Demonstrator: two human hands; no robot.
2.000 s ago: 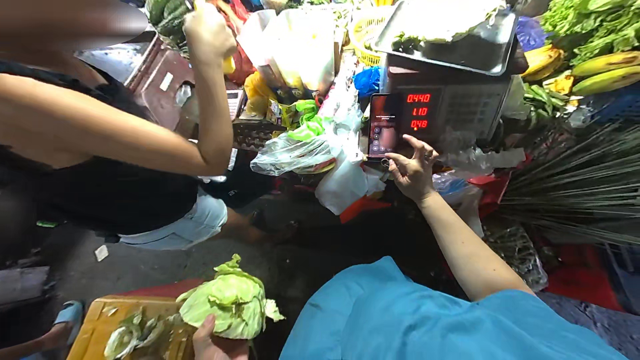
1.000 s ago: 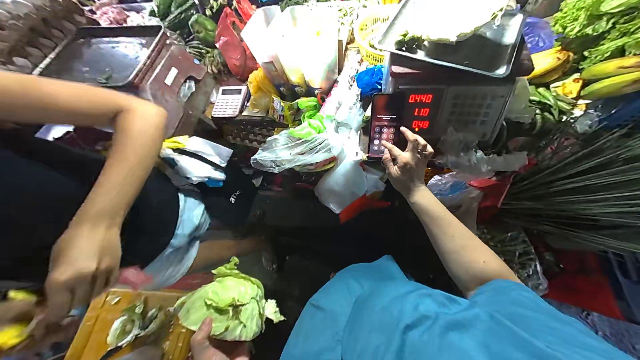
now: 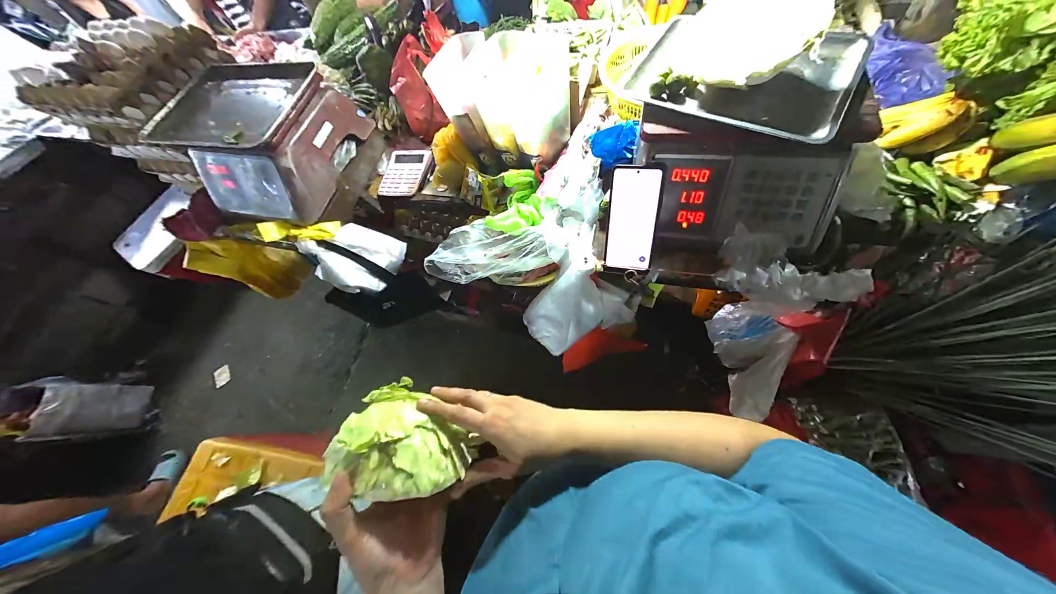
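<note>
My left hand holds a head of green cabbage or lettuce from below, low in the view left of centre. Over the top right side of that head lies my right hand, fingers spread on its leaves. A smartphone with a bright white screen leans upright against a digital scale with red figures lit. The scale's metal tray bears a large pale thing, washed out by light, and some dark green leaves.
A second scale, egg trays and a calculator stand at the upper left. Plastic bags hang off the stall edge. An orange crate is at the lower left, beside a person's dark clothing. Bananas lie at right.
My right hand has left the phone and come down to the leafy head. The phone's screen has turned from dark to white. The person at left has moved down from where they stood.
</note>
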